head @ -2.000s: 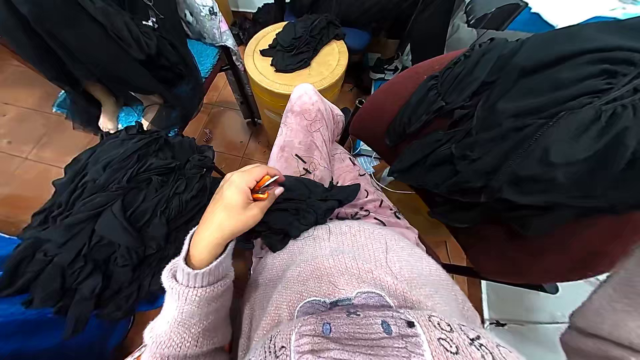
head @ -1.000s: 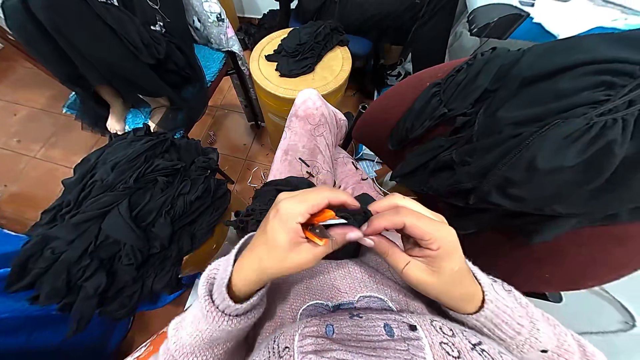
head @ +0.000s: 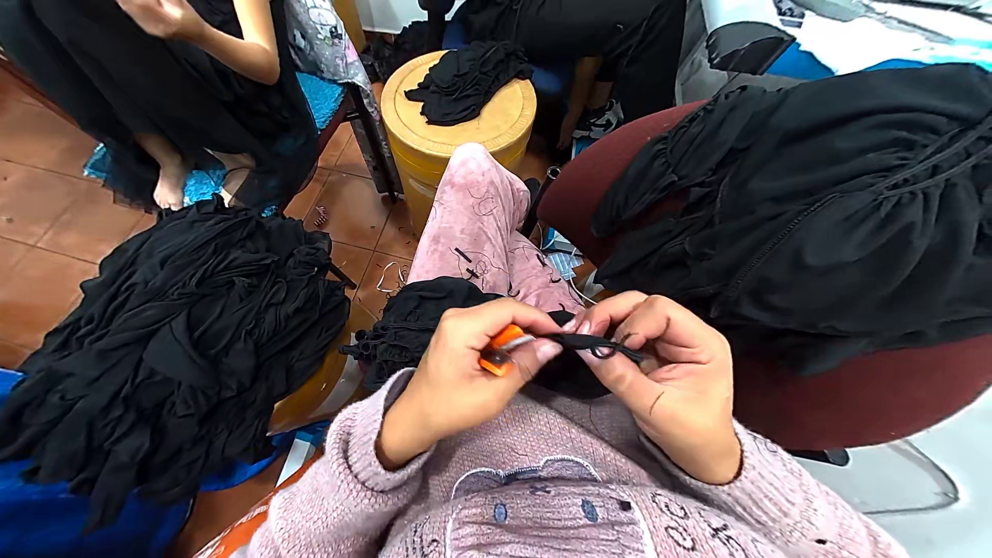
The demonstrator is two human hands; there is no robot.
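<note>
My left hand (head: 473,368) holds a small orange-handled cutting tool (head: 502,353) in its palm, its metal part showing between the fingers. The same hand pinches one end of a narrow gathered strip of black fabric (head: 581,341). Fingers of my right hand (head: 674,372) grip the strip too, close to the left fingertips, with thin loops sticking out towards the right palm. The rest of the black garment (head: 426,314) lies bunched across my lap, partly hidden behind both hands. Loose black threads cling to my pink trousers (head: 473,225).
A large heap of black garments (head: 186,325) lies at the left, over blue material. More black garments (head: 837,201) drape a dark red chair (head: 868,403) at the right. Ahead stands a yellow drum (head: 496,116) with black cloth (head: 469,81) on it. Two other people sit nearby.
My right hand, out of view two seconds ago, has come in and holds the fabric beside my left. The fabric strip now shows stretched between the hands. The person at the upper left now shows a hand.
</note>
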